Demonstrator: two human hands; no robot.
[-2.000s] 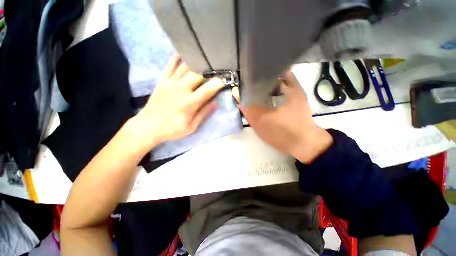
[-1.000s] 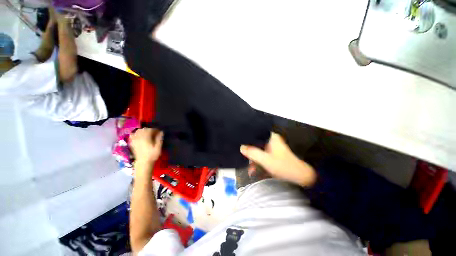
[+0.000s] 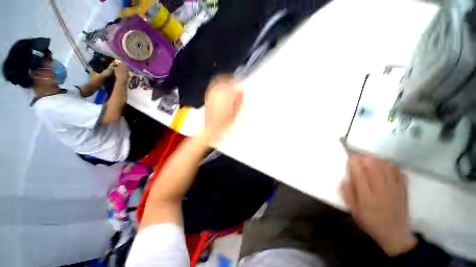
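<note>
My left hand [image 3: 223, 107] is blurred at the left part of the white machine table [image 3: 292, 114], at the near edge of a heap of dark cut pieces [image 3: 209, 52]. Whether its fingers hold any cloth cannot be told. My right hand [image 3: 377, 195] rests palm down on the table's front edge at the right, with fingers extended and nothing seen in it. The sewing machine [image 3: 441, 78] is blurred at the upper right.
Black cloth [image 3: 224, 193] lies in a red basket [image 3: 195, 247] below the table edge. Another worker [image 3: 78, 114] in a white shirt sits at the left beside a purple machine [image 3: 141, 47]. Black looped handles [image 3: 466, 159] show at the right edge.
The black panel that both hands held over the lap has been let go and black cloth lies in the basket. My left hand has moved up to the heap, my right hand onto the table.
</note>
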